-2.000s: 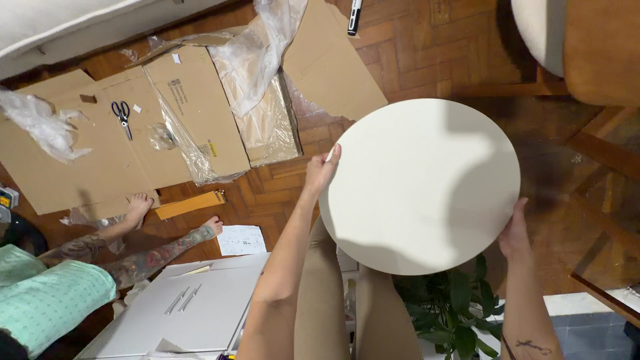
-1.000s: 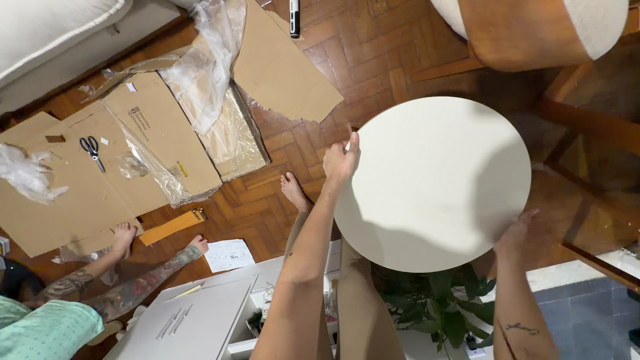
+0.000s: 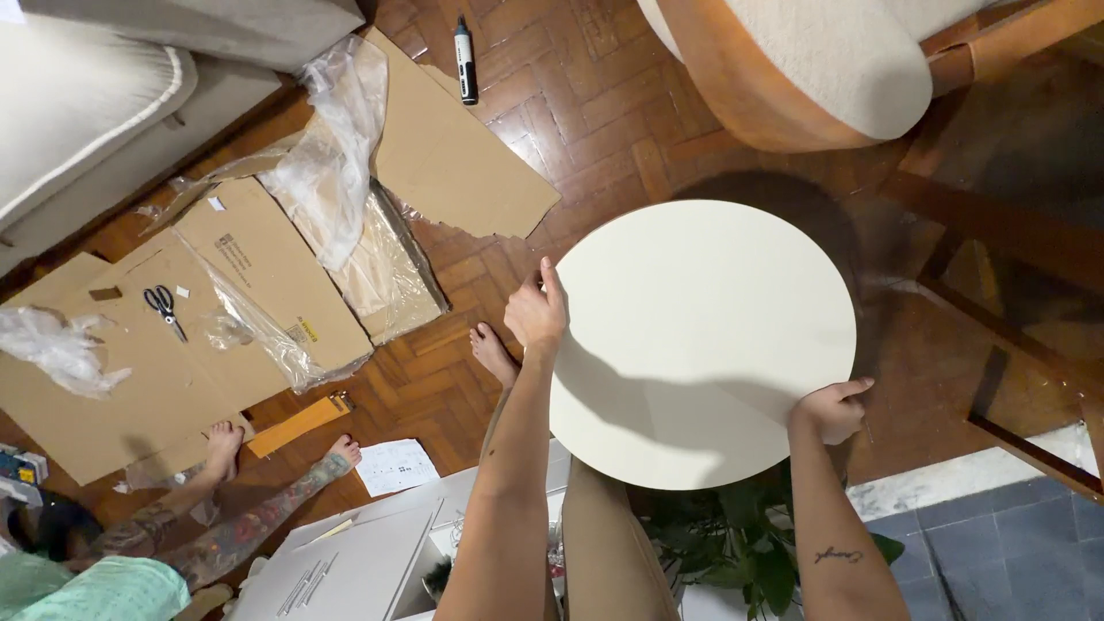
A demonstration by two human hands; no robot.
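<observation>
A round white tabletop or board (image 3: pixel 707 336) is held out in front of my legs, over the wooden floor. My left hand (image 3: pixel 536 309) grips its left edge, thumb up along the rim. At its lower right edge is my right hand (image 3: pixel 832 410), thumb pointing outward and the other fingers partly hidden around the rim. A shadow falls across the lower part of the disc. What lies under the disc is hidden.
Flattened cardboard (image 3: pixel 259 267) with plastic wrap (image 3: pixel 332 155) and scissors (image 3: pixel 164 310) lies at left. A marker (image 3: pixel 466 60), a sofa (image 3: pixel 95 103), a chair (image 3: pixel 776 78), a plant (image 3: pixel 763 552), a white cabinet (image 3: pixel 345 569) and a printed sheet (image 3: pixel 397 467) surround me. Another person's legs (image 3: pixel 250 526) are at lower left.
The disc stays between my two hands. My left foot, hidden two seconds ago, now shows beside my left forearm. The view has shifted, bringing more of the chair into sight.
</observation>
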